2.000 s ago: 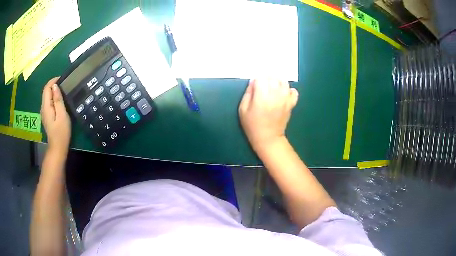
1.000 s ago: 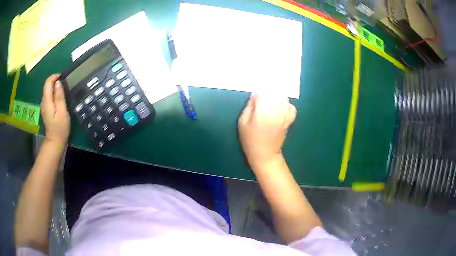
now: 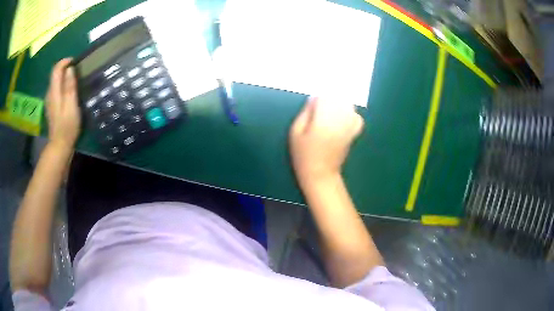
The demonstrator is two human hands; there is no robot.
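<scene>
A large black calculator (image 3: 124, 88) with a grey display and one green key lies tilted at the left of the green table, partly over a white sheet (image 3: 182, 45). My left hand (image 3: 64, 106) holds its left edge. My right hand (image 3: 325, 136) rests with fingers curled at the lower edge of a washed-out white record sheet (image 3: 297, 42); its fingertips are overexposed, so whether they pinch the sheet is unclear. A blue pen (image 3: 227, 103) lies between the two sheets, its upper part lost in glare.
Yellow slips (image 3: 45, 21) lie at the upper left. A green label (image 3: 25, 108) is on the left table edge, another (image 3: 458, 45) at upper right. Stacked clear plastic trays (image 3: 516, 164) stand right of the table (image 3: 243, 164). Yellow tape (image 3: 428, 130) crosses its right part.
The whole view has shifted and tilted slightly, with some blur. Both hands keep their places at the calculator and the record sheet.
</scene>
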